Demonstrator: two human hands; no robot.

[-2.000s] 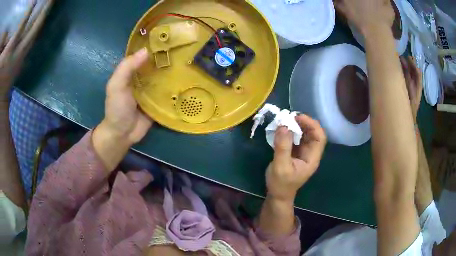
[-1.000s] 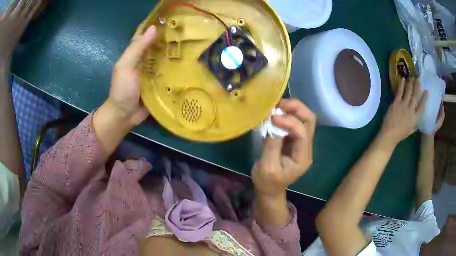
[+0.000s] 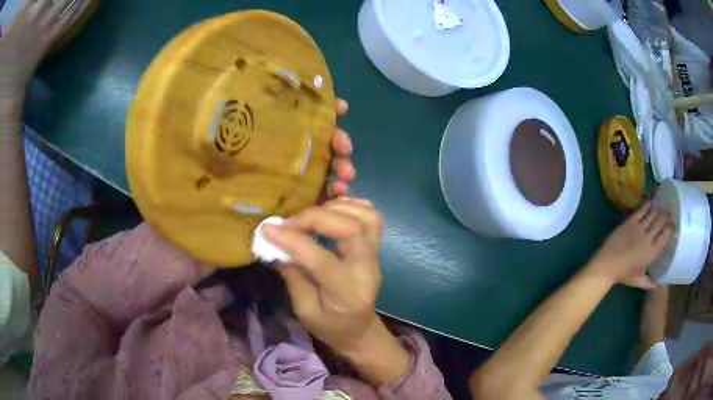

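The round base housing (image 3: pixel 176 148) is held up at a tilt, its wood-grain underside facing the camera, with a round slotted vent and pale curved strips. My left hand (image 3: pixel 342 152) is mostly hidden behind it; only its fingertips show, curled at the housing's right edge. My right hand (image 3: pixel 332 266) pinches a white crumpled wiping cloth (image 3: pixel 270 241) against the housing's lower rim. The fan inside is hidden.
A white cover with a brown oval panel (image 3: pixel 459 168) stands right of the hands on the dark-green table (image 3: pixel 414 254). A white tub (image 3: pixel 399 51) is behind it. At right, another person's hand (image 3: pixel 637 246) touches a white part beside a yellow base (image 3: pixel 608 168).
The base housing has been turned over from its yellow inside to its underside and moved left. My right hand has moved left with the cloth. My left hand has gone behind the housing.
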